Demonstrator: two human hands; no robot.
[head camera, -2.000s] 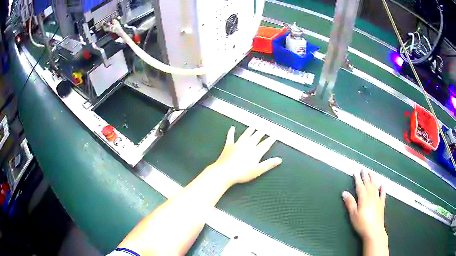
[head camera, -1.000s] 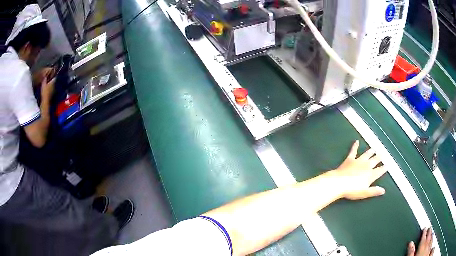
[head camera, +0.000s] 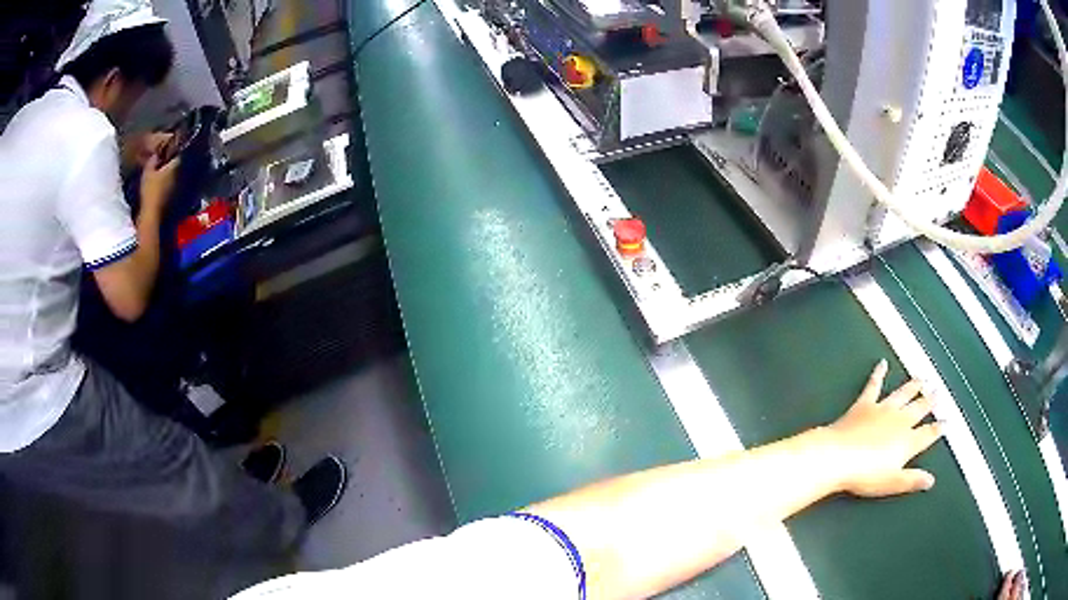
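My left hand (head camera: 888, 440) lies flat on the dark green conveyor belt (head camera: 785, 375), fingers spread, beside the silver-white guide rail (head camera: 931, 393). It is bare and holds nothing. My left forearm crosses the near rail. Only a few fingertips of my right hand (head camera: 1013, 586) show at the bottom right edge, near the guide rail; the rest is cut off by the picture's edge.
A white machine frame with a red emergency stop button (head camera: 630, 237) stands over the belt ahead. A pale hose (head camera: 843, 152) curves above it. Red (head camera: 993, 202) and blue bins (head camera: 1028, 270) are at the right. A coworker (head camera: 70, 223) stands left, beyond the green ledge (head camera: 469, 234).
The view has swung left and down, bringing the coworker and floor into sight. My left hand stays spread on the belt. My right hand has slid almost out of the picture.
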